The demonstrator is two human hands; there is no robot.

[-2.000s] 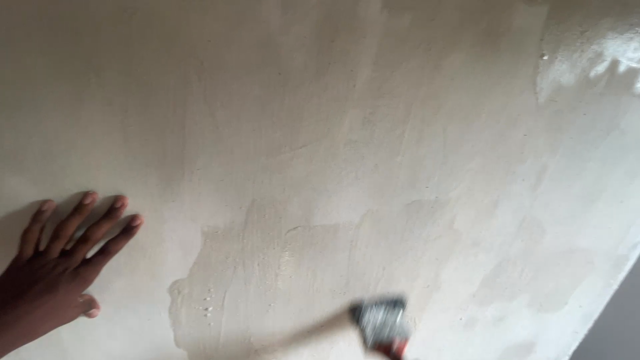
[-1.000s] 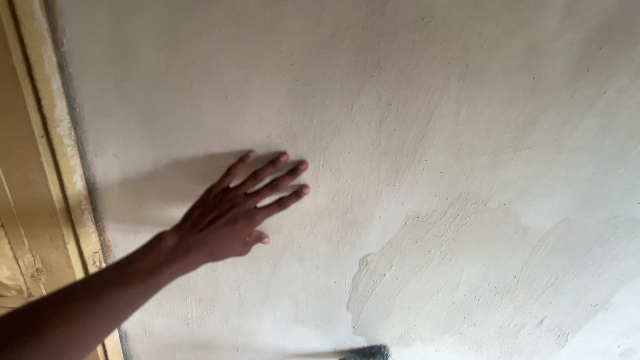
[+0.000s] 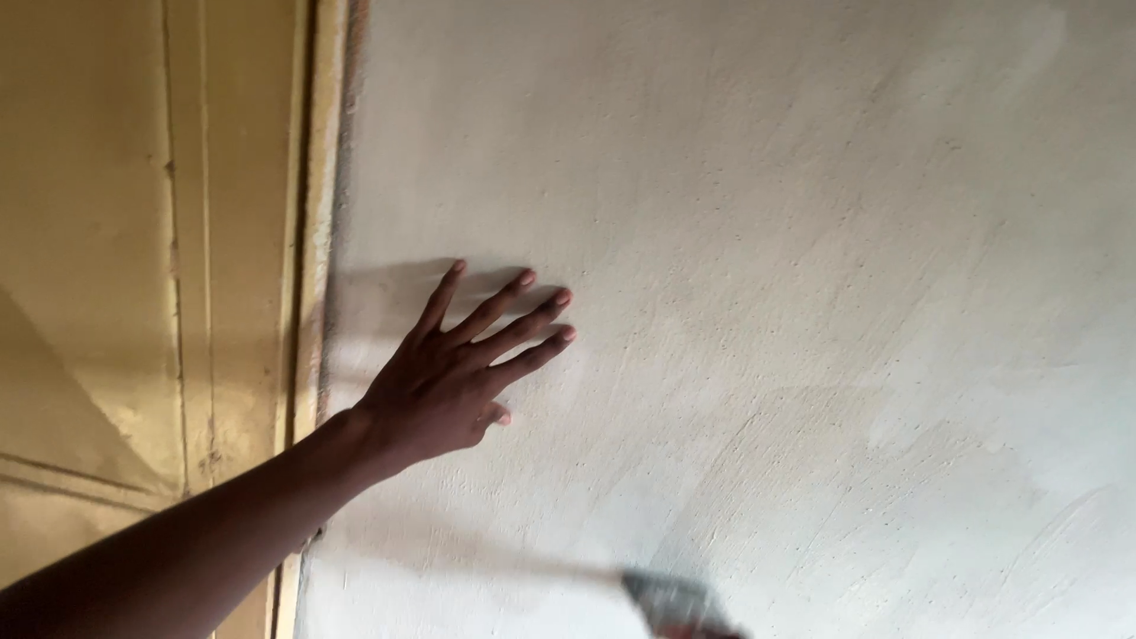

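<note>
My left hand (image 3: 453,373) rests with its fingers spread on a pale plastered wall (image 3: 799,222), near the yellow door frame, and holds nothing. At the bottom edge, right of centre, a blurred paintbrush (image 3: 679,599) with a reddish part touches or nearly touches the wall, casting a shadow to its left. My right hand is out of view below, so its hold on the brush cannot be seen. Faint streaks, small bumps and slightly darker patches mark the wall's surface above and right of the brush.
A yellow panelled door (image 3: 89,222) fills the left side. Its yellow frame (image 3: 315,177) meets the wall along a rough, chipped edge close to my left wrist. My left forearm crosses the frame from the lower left corner.
The view has swung left, bringing the yellow door into sight. My left hand stays spread on the wall. More of the brush shows now than one second ago.
</note>
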